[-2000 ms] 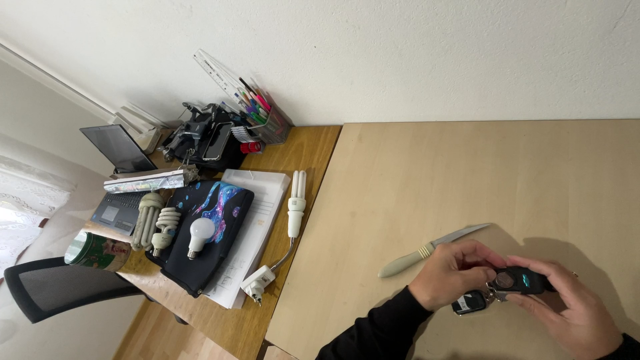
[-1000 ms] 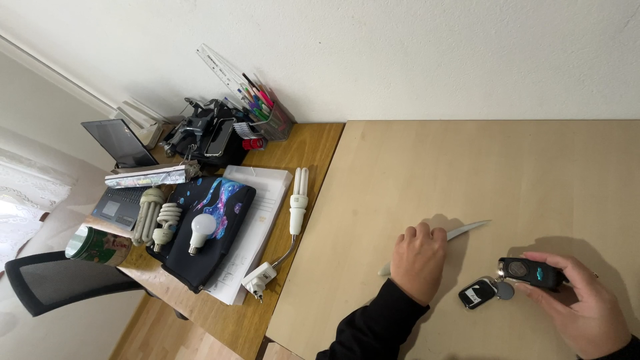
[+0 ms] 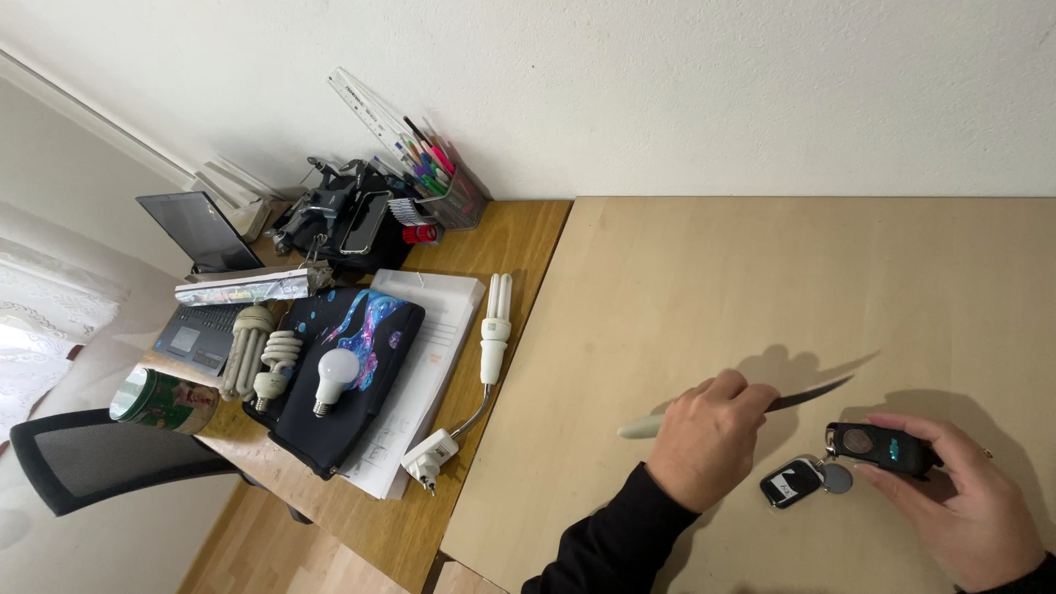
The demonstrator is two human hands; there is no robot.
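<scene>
My left hand is closed around a small knife, whose pale handle sticks out at the left and whose curved blade points to the upper right. Between the thumb and fingers of my right hand is a black key fob; a round coin cell shows on its face. A metal ring joins the fob to a black and silver tag and a round grey disc, both hanging just left of my right hand. The blade tip is a little above the fob, apart from it.
On the wooden desk at left are a plug-in lamp, papers, a dark patterned sleeve with a white bulb, compact fluorescent bulbs, a laptop, a folded drone and a pen holder. A chair stands beyond.
My left hand left the fob, took hold of the knife lying on the table and has lifted it. My right hand still holds the fob.
</scene>
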